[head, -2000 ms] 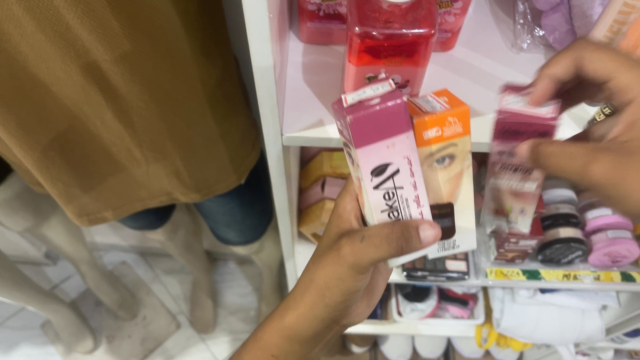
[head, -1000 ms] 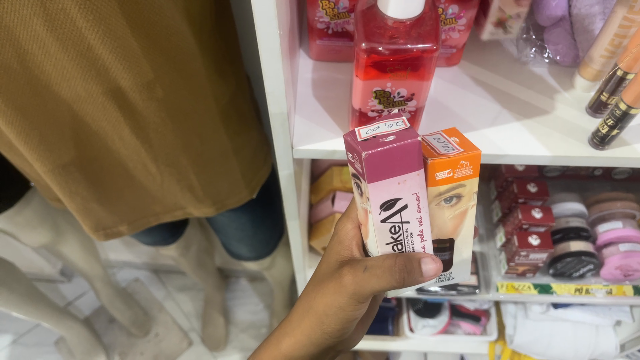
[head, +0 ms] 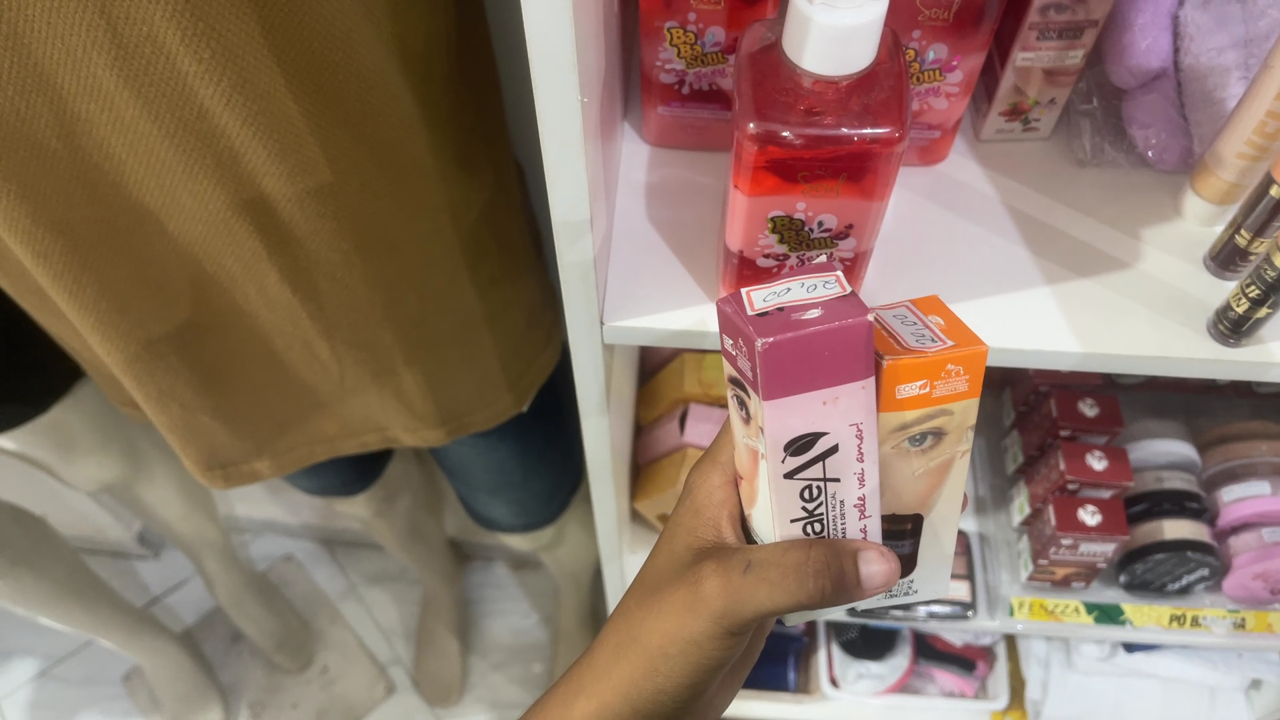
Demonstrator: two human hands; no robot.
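My left hand (head: pixel 760 570) holds two upright cosmetic boxes side by side, its thumb across their fronts. One is a pink and magenta box (head: pixel 815 430); to its right is an orange and cream box (head: pixel 925 450) with a picture of an eye. Each has a price sticker on top. Right behind them, a pump-less red bottle with a white cap (head: pixel 815 150) stands on the white shelf (head: pixel 1050 270). My right hand is out of view.
Small dark red boxes (head: pixel 1080 500) and stacked powder compacts (head: pixel 1170 555) fill the lower shelf at right. Lip gloss tubes (head: pixel 1245 300) stand on the upper shelf. At left are a mustard garment (head: pixel 260 230) and mannequin legs (head: pixel 430 580); below is a white tray (head: pixel 915 695).
Two seconds ago my right hand held a small pink and dark red box at the right; both had left view by one second ago. My left hand keeps its two boxes.
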